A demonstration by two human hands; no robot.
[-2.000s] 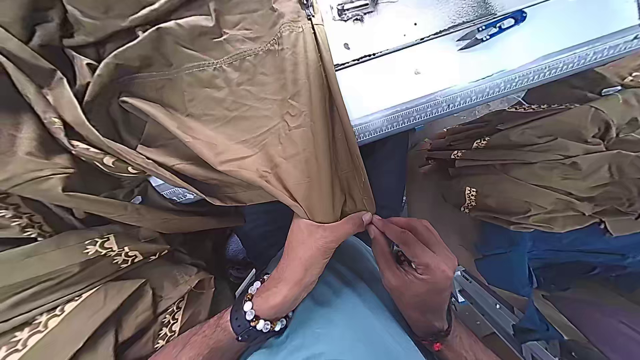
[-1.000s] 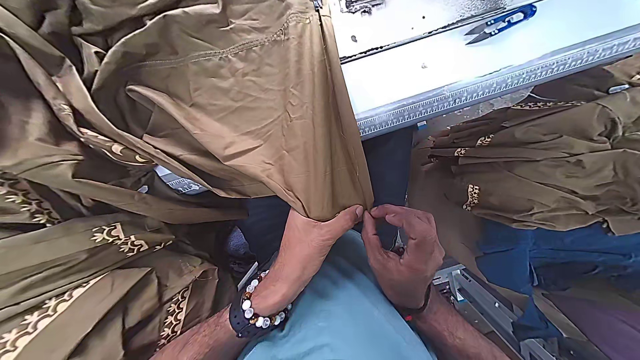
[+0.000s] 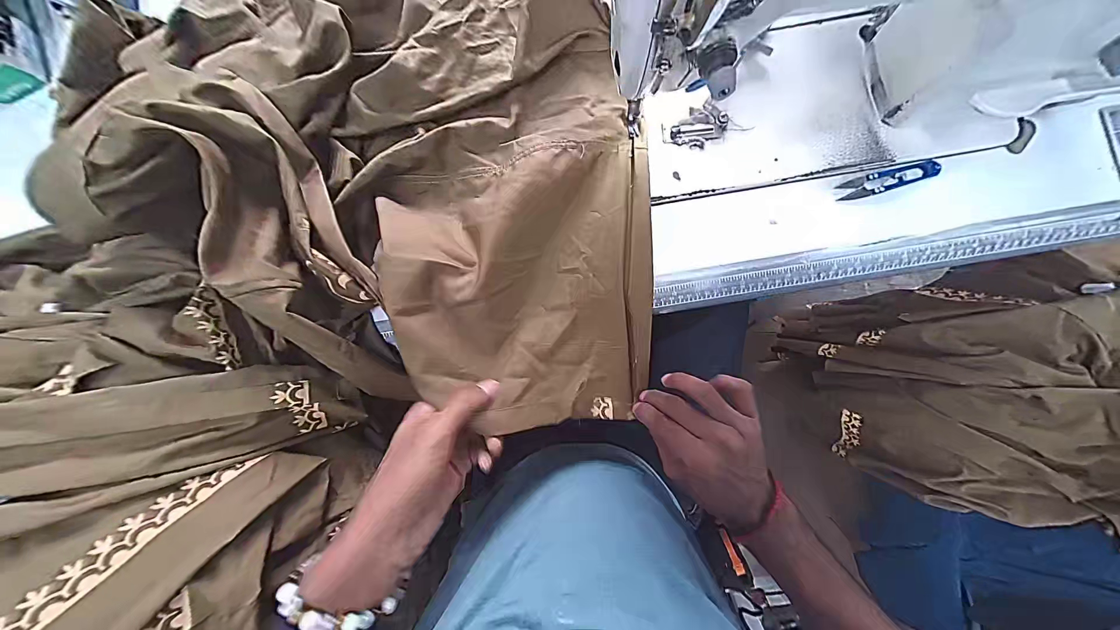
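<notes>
Brown fabric hangs over the table's front edge toward my lap, its upper right side lying under the presser foot of a sewing machine. My left hand pinches the lower edge near its left corner, thumb on top and fingers beneath. At the lower right corner, beside a small embroidered motif, my right hand grips the folded side edge between thumb and fingertips. A long fold or seam runs from the foot down to that hand.
Blue thread snips lie on the white machine table, which has a measuring tape along its front edge. Brown embroidered cloth is heaped at the left, and more brown cloth lies at the right.
My left hand has moved left along the fabric's lower edge, away from my right hand. The lower panel is now spread out between them. The view has shifted, bringing the needle area into sight.
</notes>
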